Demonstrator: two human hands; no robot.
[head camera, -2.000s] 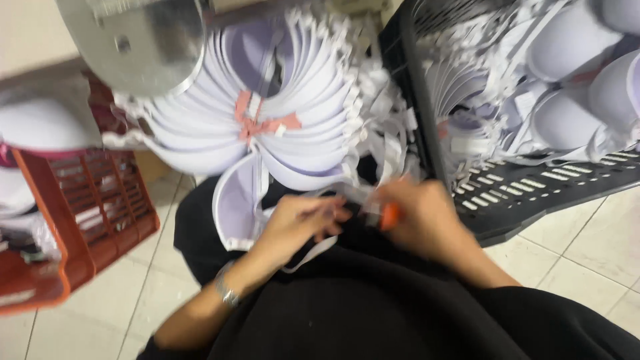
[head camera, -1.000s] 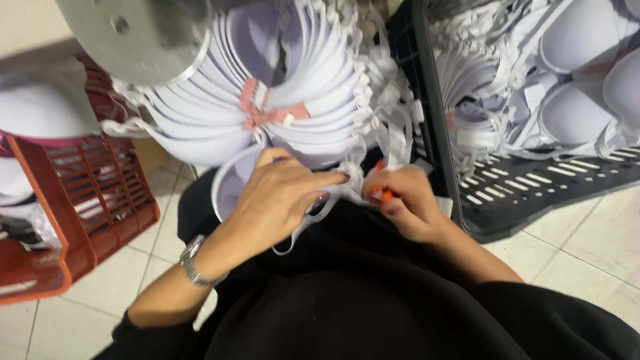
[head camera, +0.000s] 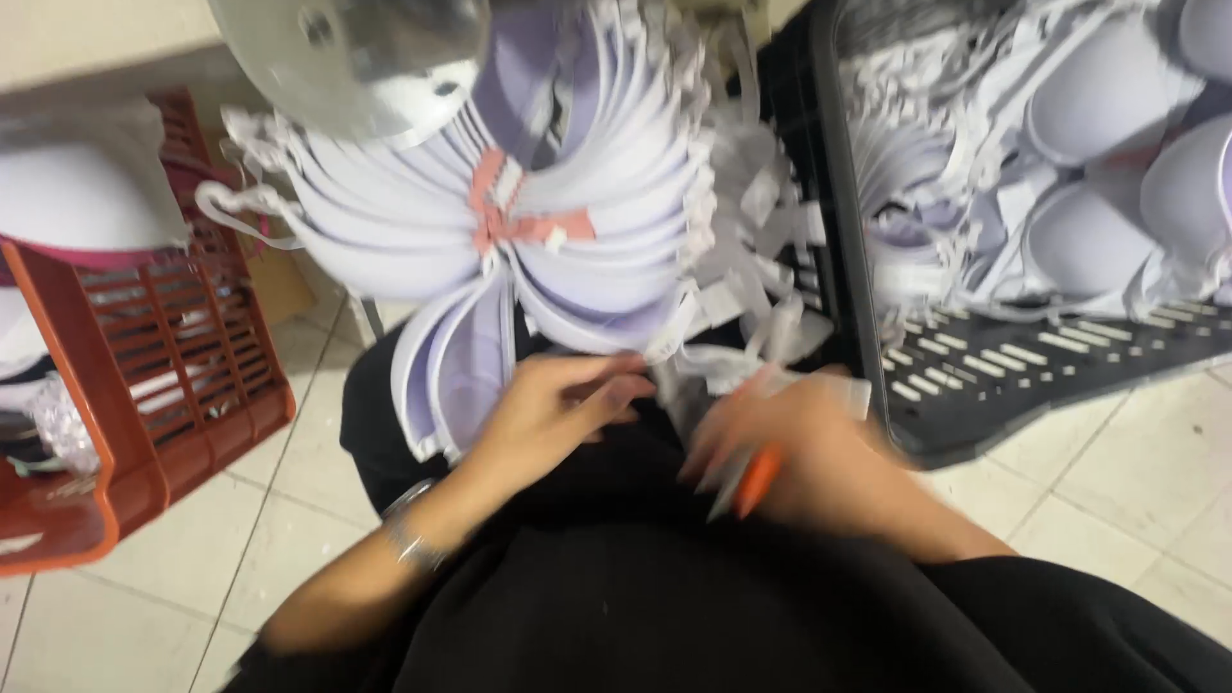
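Note:
A fanned stack of pale lavender bras (head camera: 597, 250), tied with a pink ribbon (head camera: 500, 217), lies above my lap. One cup pair (head camera: 462, 356) folds down beside my left hand (head camera: 568, 404). Its fingers are bent near the straps and white tags; whether they pinch a strap is not clear. My right hand (head camera: 799, 452), blurred by motion, is shut on a small orange-handled cutting tool (head camera: 758, 478), seemingly thread snips, with its metal tip pointing down and left. White straps and tags (head camera: 731, 356) hang between and above both hands.
A black plastic crate (head camera: 847, 241) with more lavender bras stands at the right. On the left is a red plastic basket (head camera: 144, 423) holding bras and other items. A round metal plate (head camera: 356, 58) juts over the stack near a pale table edge (head camera: 106, 34). Tiled floor shows below.
My right hand has moved down and away from my left hand, with the orange tool still in it. My left hand has drawn back from over the folded cups, which show more now.

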